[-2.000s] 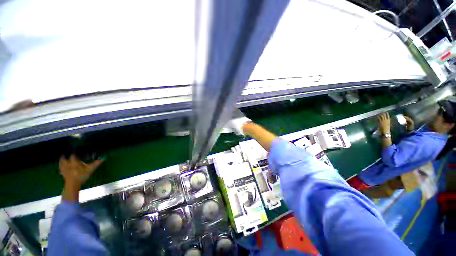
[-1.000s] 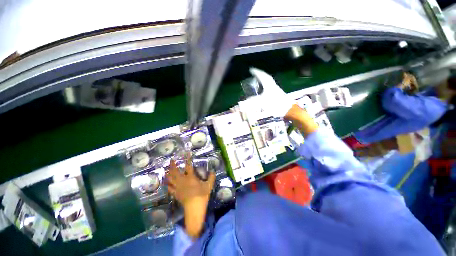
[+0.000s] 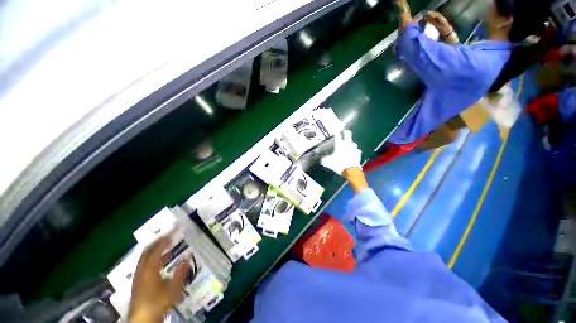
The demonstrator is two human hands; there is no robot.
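Note:
My left hand point(image 3: 155, 277), bare and slightly blurred, is over the faces of thick rows of white retail boxes point(image 3: 211, 287) at the lower left, its thumb and fingers apart. My right hand point(image 3: 343, 154), in a white glove, is at the right end of another group of boxes point(image 3: 306, 134); its fingertips are hard to make out. Between the hands lie more boxes with lime-green edges point(image 3: 301, 188) and a clear blister tray point(image 3: 251, 189) with a pale round item inside.
The green belt point(image 3: 158, 170) beyond the pale rail point(image 3: 344, 77) carries boxes point(image 3: 273, 66) and a loose clear tray point(image 3: 205, 154). A red stool point(image 3: 326, 245) is below the bench edge. Another person in a blue smock point(image 3: 451, 69) is at the upper right, near cardboard point(image 3: 474, 117).
The view has turned and shifted right along the line. My left hand has gone from the clear trays to the box rows. My right hand has moved to the far end of the boxes.

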